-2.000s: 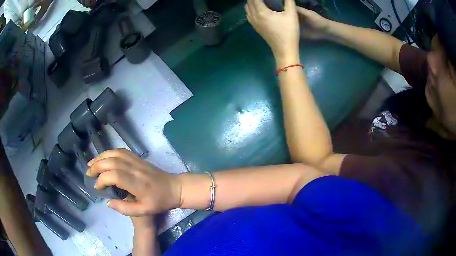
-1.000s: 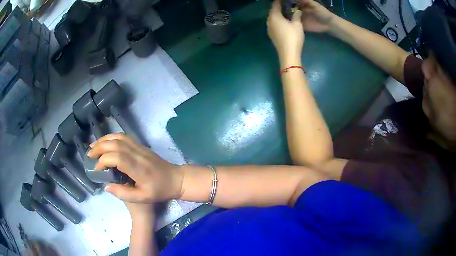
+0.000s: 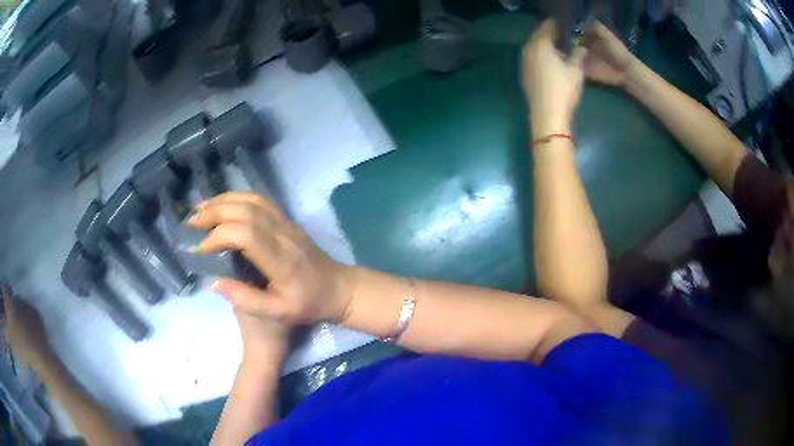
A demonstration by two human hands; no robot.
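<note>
My right hand (image 3: 270, 257), with a bracelet at the wrist, is closed around a glossy grey blower unit (image 3: 202, 255); most of the unit is covered by the fingers and palm. My left forearm (image 3: 252, 375) comes up from the bottom edge, and my left hand is hidden behind the right one. A fanned row of grey T-shaped units (image 3: 122, 205) lies beyond and left of my hands, heads away from me, on a white sheet (image 3: 322, 122).
Another person's hands (image 3: 557, 78) hold a dark piece at upper right over the green mat (image 3: 453, 192). Another arm (image 3: 61, 383) reaches in at lower left. More grey units (image 3: 305, 43) lie at the back. A grey cylinder (image 3: 444, 43) stands on the mat.
The view has shifted, so the bench sits further right and higher in the picture. The unit at the row's lower left end is gone. Another person's arm has come in at left.
</note>
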